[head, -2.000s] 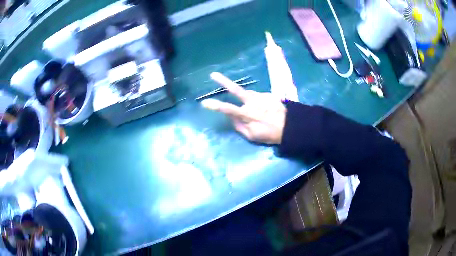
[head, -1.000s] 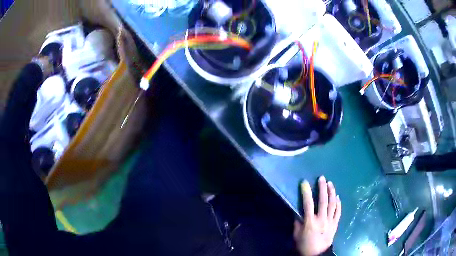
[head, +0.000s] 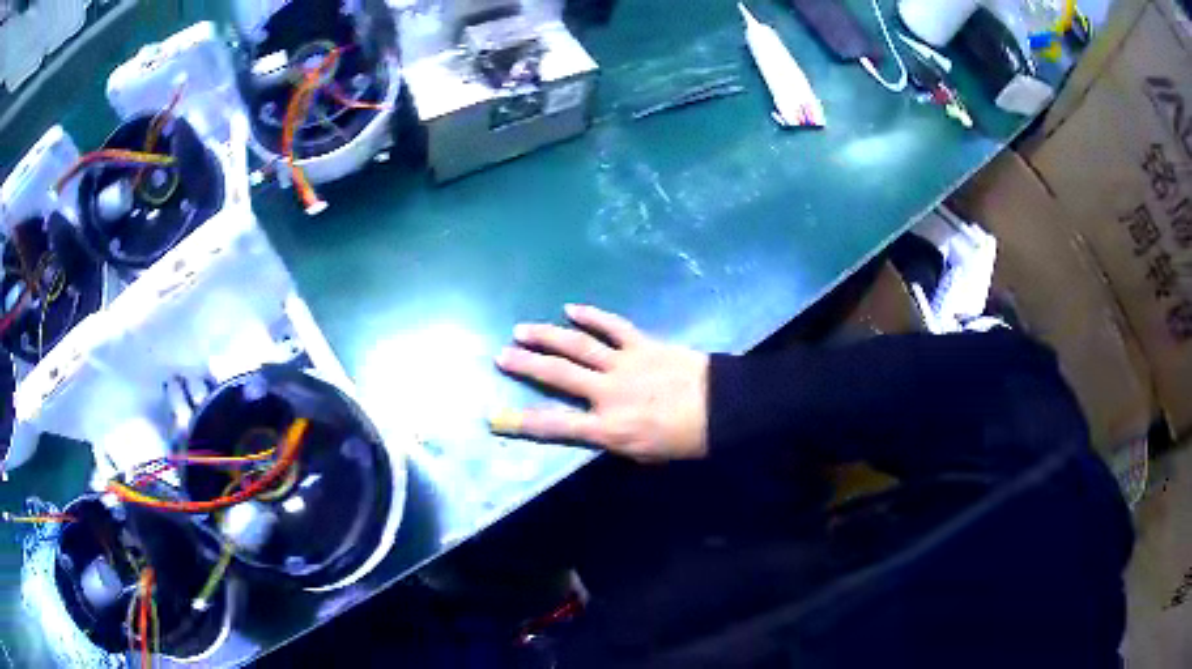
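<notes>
My right hand lies flat and empty on the green bench mat near its front edge, fingers apart and pointing left. Left of it, a camera housing with a round black cup faces up; an orange-yellow wire harness lies across it and the neighbouring cup. More housings stand behind, including one with an orange harness hanging over its rim. My left hand is not in view.
A box-shaped metal fixture stands behind. A white tube and thin dark tweezers lie at the back. A dark handheld item with a pale cord is at the back right. Cardboard cartons stand at the right.
The view has swung back from the carton at the left towards the bench's right side. The left arm, seen at that carton one second ago, has left the picture. My right hand still rests on the mat.
</notes>
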